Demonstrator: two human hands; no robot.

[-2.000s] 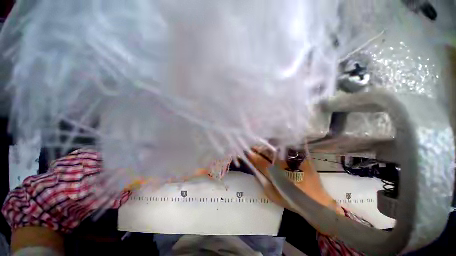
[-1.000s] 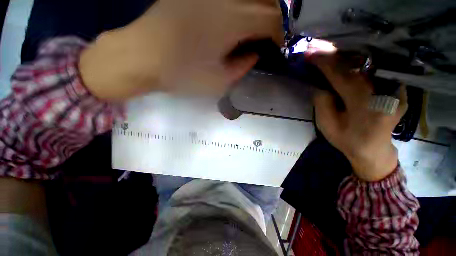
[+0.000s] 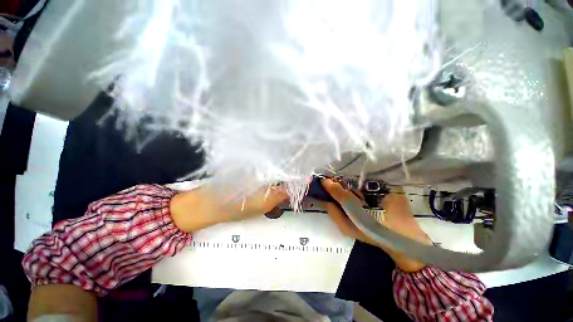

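Note:
A black fabric panel (image 3: 364,272) lies under my right wrist and hangs over the table's front edge. A dark part of it shows between my hands near the needle area. My left hand (image 3: 248,200) reaches in from the left, its fingers partly hidden by the white thread fringe (image 3: 264,82). My right hand (image 3: 399,226) is behind the pale curved guard (image 3: 512,188), its fingertips on the dark cloth. The needle and presser foot cannot be made out.
The white machine head (image 3: 534,82) and the fringe fill the upper view close to the camera. A large black cloth (image 3: 119,154) lies at the left. A printed ruler scale (image 3: 270,246) runs along the white table (image 3: 251,270). Black looped handles (image 3: 452,206) lie right of my right hand.
The view has moved closer to the machine head, so the fringe and guard cover much of it again. My left hand has come down from its blurred, raised position to beside the right fingertips.

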